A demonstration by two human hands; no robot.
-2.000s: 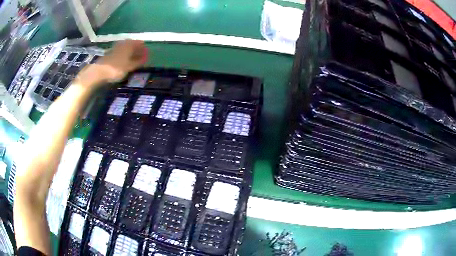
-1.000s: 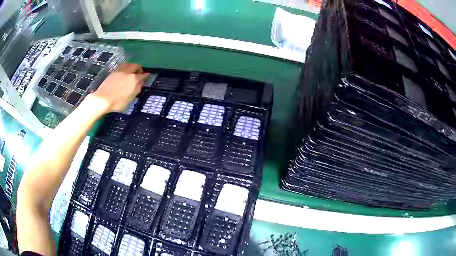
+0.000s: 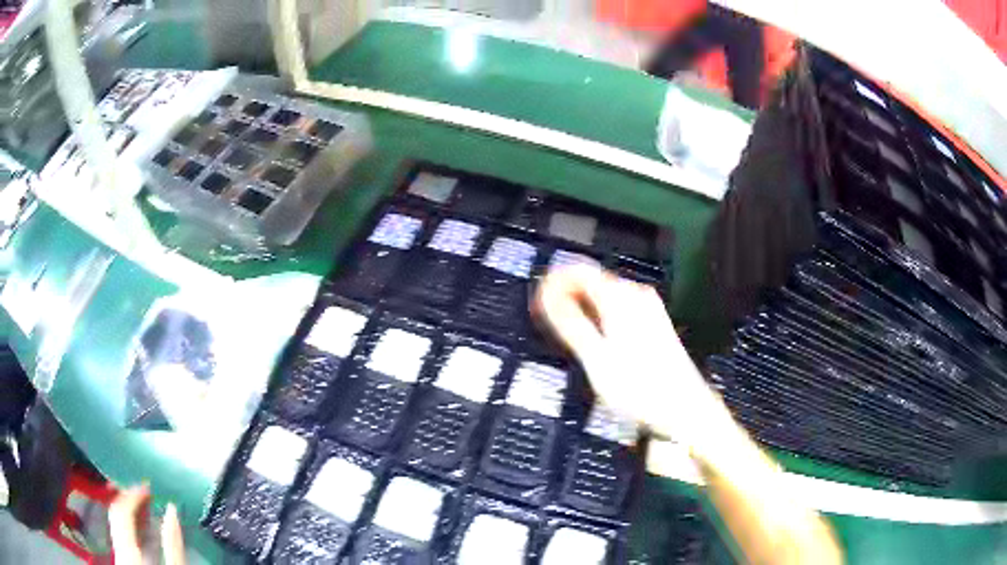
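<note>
The black blister tray (image 3: 425,298) lies at a tilt in front of me. Housings with a pale upper part and dark dotted lower part, such as this one (image 3: 528,425), sit in its pockets. The top row has two pale grey pieces. My right hand (image 3: 602,331) is over the right side of the tray, fingers curled and blurred, covering part of the second row; whether it holds anything is hidden. My left hand (image 3: 146,532) is low at the left, cut off by the bottom edge, with two fingers apart and nothing visible between them.
A tall stack of black trays (image 3: 872,342) stands at the right. A clear tray with dark squares (image 3: 260,155) lies at the far left. A crumpled clear bag (image 3: 177,353) with dark contents is left of the tray. White material lies behind. A red stool (image 3: 83,513) shows lower left.
My left hand has left the tray's upper left corner and is now low at the left. My right hand has come in over the tray. The view has shifted, so the tray appears farther right.
</note>
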